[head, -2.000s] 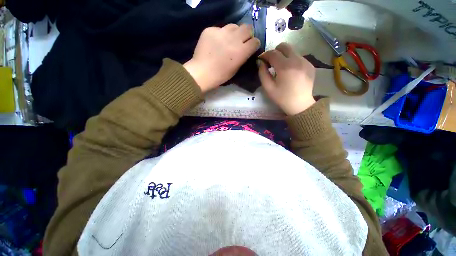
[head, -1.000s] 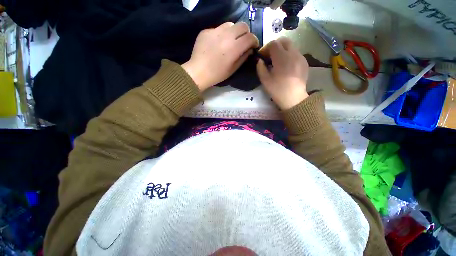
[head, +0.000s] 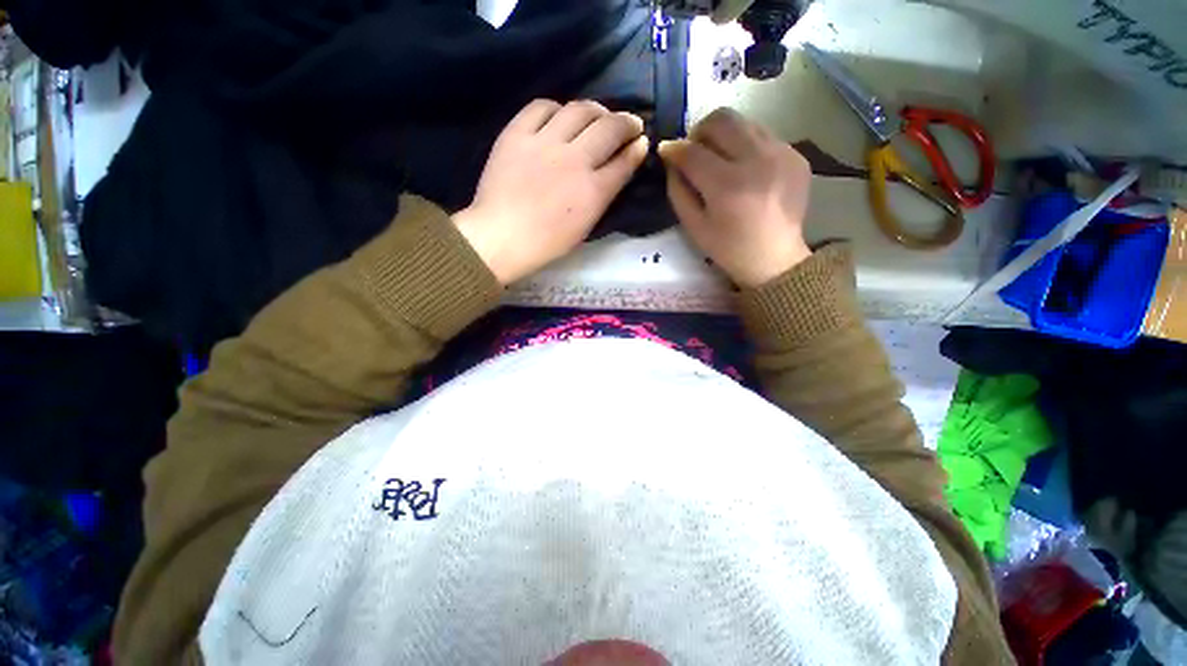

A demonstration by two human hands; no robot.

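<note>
The black garment (head: 313, 143) lies heaped on the machine bed, mostly left of the needle. My left hand (head: 560, 182) pinches its edge between thumb and fingertips, just below the presser foot and needle (head: 661, 26). My right hand (head: 742, 189) pinches the same edge close beside, with a small gap between the hands. The fingers partly hide the folded edge. The needle area is small and cut by the top edge of the picture.
Scissors with orange-yellow and red handles (head: 898, 163) lie right of my right hand, over the end of a dark strip (head: 828, 161). A blue bin (head: 1106, 286) and slanting white strip (head: 1041, 247) are farther right. The machine head (head: 1041, 26) overhangs the upper right.
My left hand has moved down and slightly left, away from the needle, still pinching the cloth. My right hand has shifted slightly, and more of the cloth edge below the needle shows.
</note>
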